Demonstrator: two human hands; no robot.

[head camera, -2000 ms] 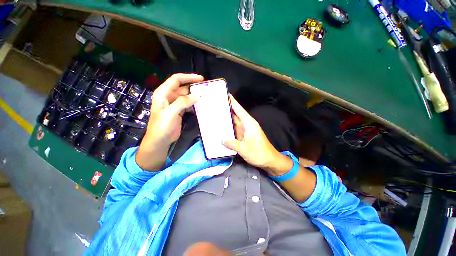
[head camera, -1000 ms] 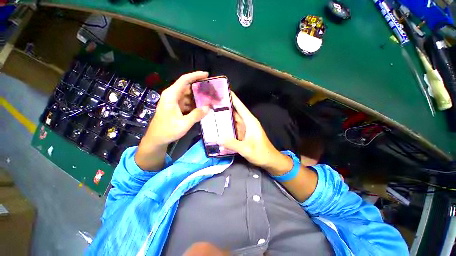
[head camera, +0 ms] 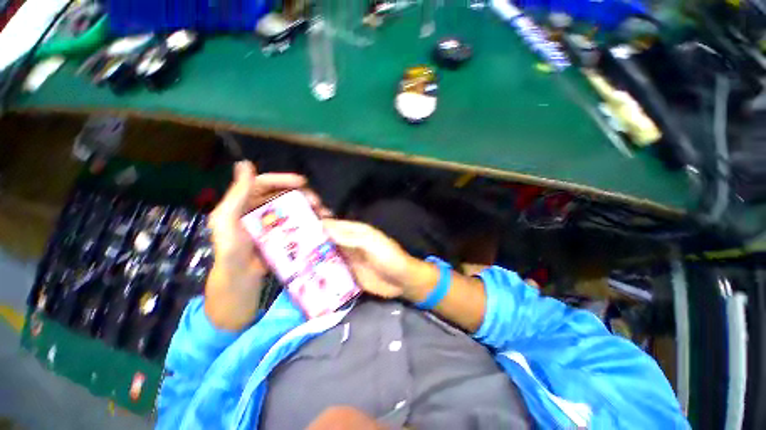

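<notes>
A smartphone [head camera: 302,252] with a pinkish picture on its screen lies tilted over the lap, below the bench edge. My right hand [head camera: 374,256] holds its right side. My left hand [head camera: 239,231] is at its left and upper edge, with the fingers raised and partly behind the phone. The frame is blurred, so the left fingers' exact contact is hard to tell. On the green bench, an opened device half [head camera: 417,97] shows a white disc and gold-coloured parts. A small round dark case [head camera: 453,52] is beside it.
A compartment tray [head camera: 126,260] is at the left below the bench. A coiled clear cable [head camera: 322,63], a marker pen [head camera: 533,35] and a cream-handled tool [head camera: 626,109] lie on the bench. Dark devices [head camera: 143,63] lie at upper left.
The view has shifted, showing more of the bench's back and left. The phone is tilted more, and its screen picture has changed. My left thumb is no longer seen over the screen.
</notes>
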